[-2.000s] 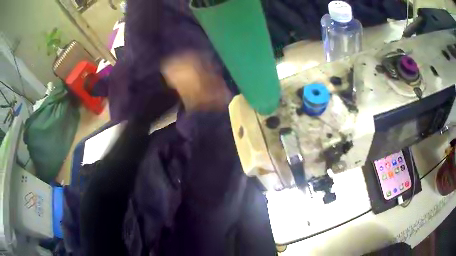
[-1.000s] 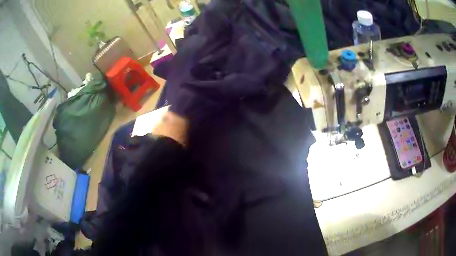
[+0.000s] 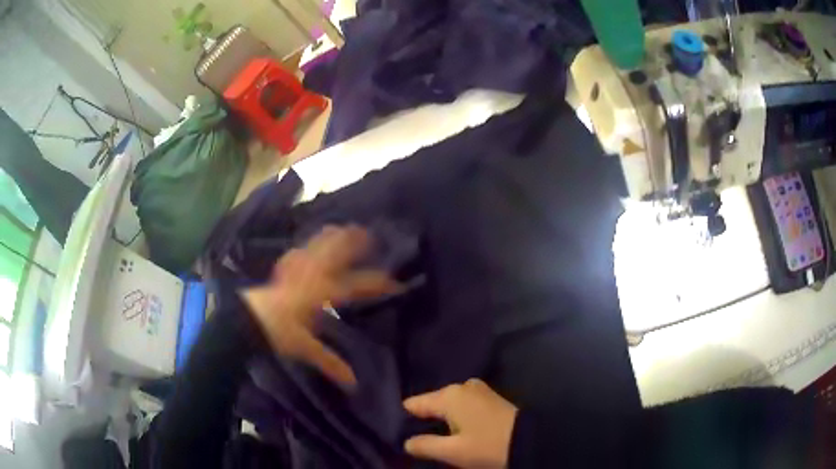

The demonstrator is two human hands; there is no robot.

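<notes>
Dark navy cloth (image 3: 541, 229) lies over the left part of the sewing table, its right edge beside the bright needle area. My left hand (image 3: 321, 293) is over the cloth, blurred, with its fingers spread and nothing seen in them. My right hand (image 3: 463, 426) is low in the middle, touching a fold of the cloth. A gap shows between its thumb and finger; whether it grips the fold is unclear. The white sewing machine head (image 3: 632, 119) is at the upper right, and its presser foot area (image 3: 678, 206) is in glare.
A phone (image 3: 796, 223) lies on a dark pad right of the needle. A green holder (image 3: 619, 32) and a blue cap (image 3: 687, 50) are at the machine's left end. More dark cloth (image 3: 431, 46) lies behind. A red stool (image 3: 270, 101) and a green bag (image 3: 188, 183) stand left.
My right hand has come into view on the cloth. The heaped cloth in front has been spread flatter, baring a white table strip behind it. The view has shifted, moving the machine up and right.
</notes>
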